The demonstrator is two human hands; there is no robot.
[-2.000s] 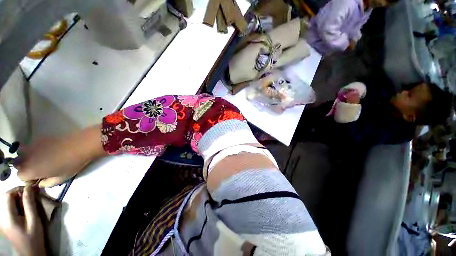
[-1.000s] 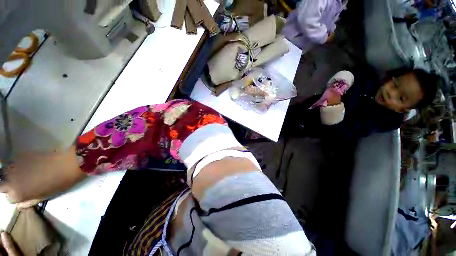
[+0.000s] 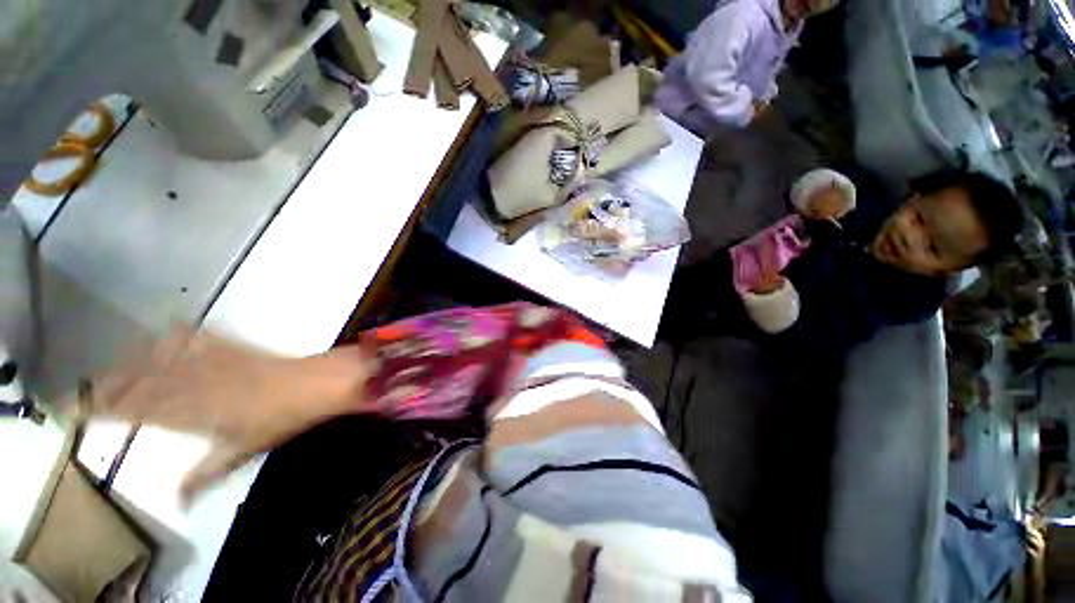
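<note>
My right hand, in a floral sleeve cover, is blurred above the white machine table near its front edge. Its fingers are spread and it appears empty. A khaki cloth piece lies at the lower left, below that hand, with a raised fold or edge. Small dark and metal machine parts show at the left rim, left of my hand. My left hand is not in view.
The white sewing machine stands upper left, with orange-handled scissors behind. Brown strips lie at the table end. A low side table holds a tied cloth bundle and plastic bag. Two children are beyond it.
My right hand has moved right, away from the machine parts at the left rim, and its fingers have spread. My left hand has left the view. The nearer child's hands have shifted around a pink thing.
</note>
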